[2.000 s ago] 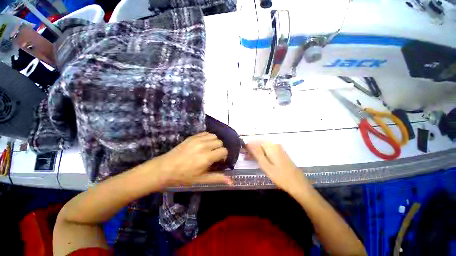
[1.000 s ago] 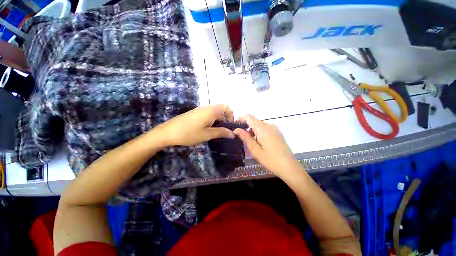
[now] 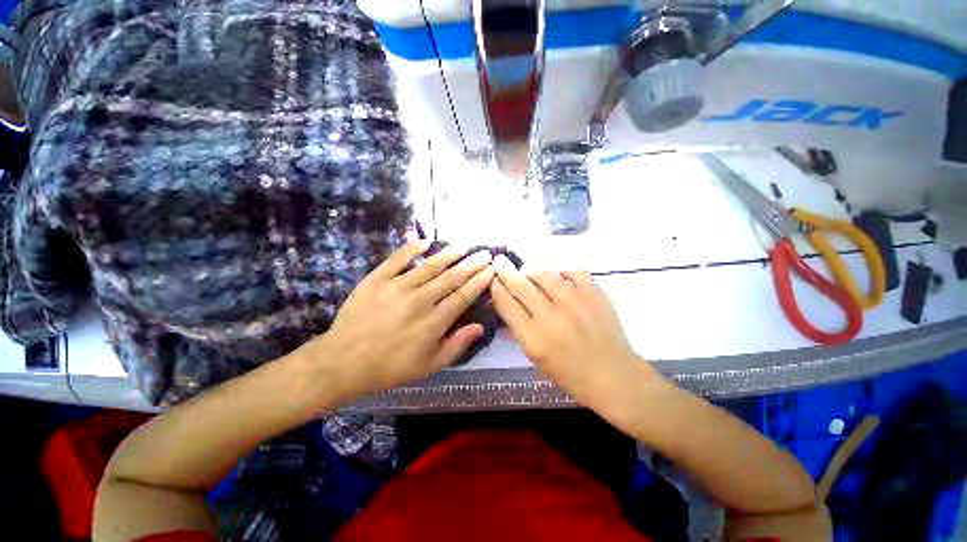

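Note:
The plaid garment, grey, black and white, lies bunched on the white table to the left of the needle area. A piece of dark cloth at its right edge lies under my hands. My left hand lies palm down on this cloth, fingers close together. My right hand lies flat beside it, its fingertips meeting the left ones at the cloth's upper edge. Both hands press the cloth to the table in front of the presser foot area. Most of the cloth is hidden under the fingers.
The white JACK machine head with a grey knob stands above. A small grey-clear block is right of the needle. Scissors with red and orange handles lie at right, near dark scraps. A tape measure strip runs along the front edge.
The hands first pinched the dark cloth edge between their fingertips; now they lie flat on it. The view has moved closer to the machine.

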